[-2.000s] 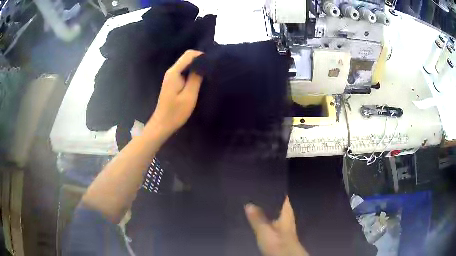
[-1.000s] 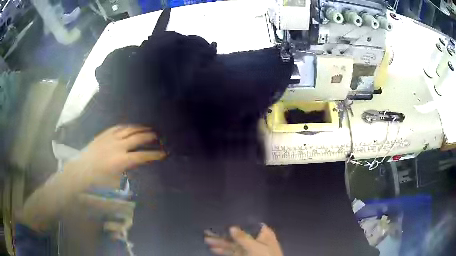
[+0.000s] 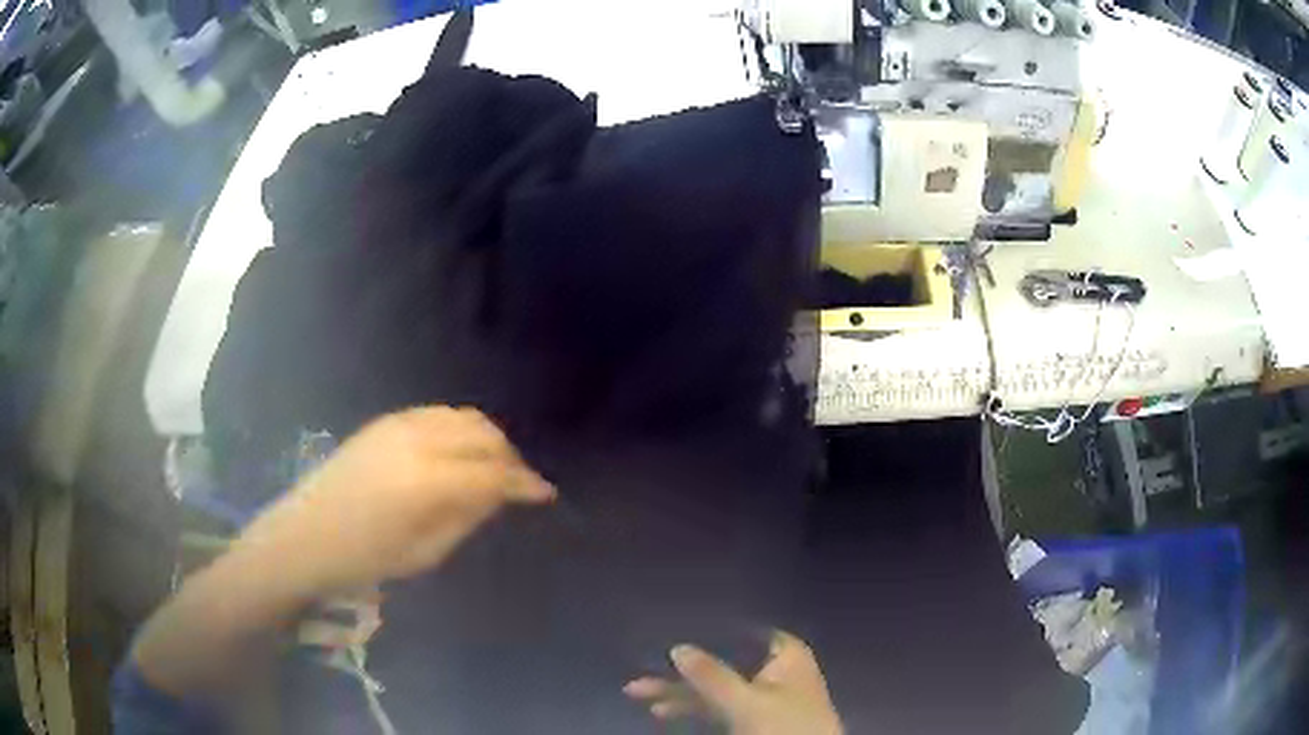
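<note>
A wide black garment piece (image 3: 646,316) covers the left of the table and hangs over the front edge onto the lap. Its upper right edge lies at the needle area (image 3: 790,108) of the white overlock machine (image 3: 919,180). My left hand (image 3: 416,481), slightly blurred, is over the cloth at the left, its thumb and fingertips pinched together on the cloth. My right hand (image 3: 754,692) is low at the bottom edge, partly cut off, against the cloth; dark cloth shows between thumb and fingers, but its grip is unclear.
A yellow-framed chip opening (image 3: 940,295) is at the table front. Black and silver snips (image 3: 1084,287) with white cord lie right of the machine. A blue scrap bin (image 3: 1199,618) with pale scraps stands below right. White thread cones (image 3: 1249,151) are far right. A pale carton-like edge (image 3: 108,316) is left.
The cloth has swung right, again covering part of the chip opening. My left hand has moved right and down onto the cloth, its fingers closing. My right hand has shifted slightly right.
</note>
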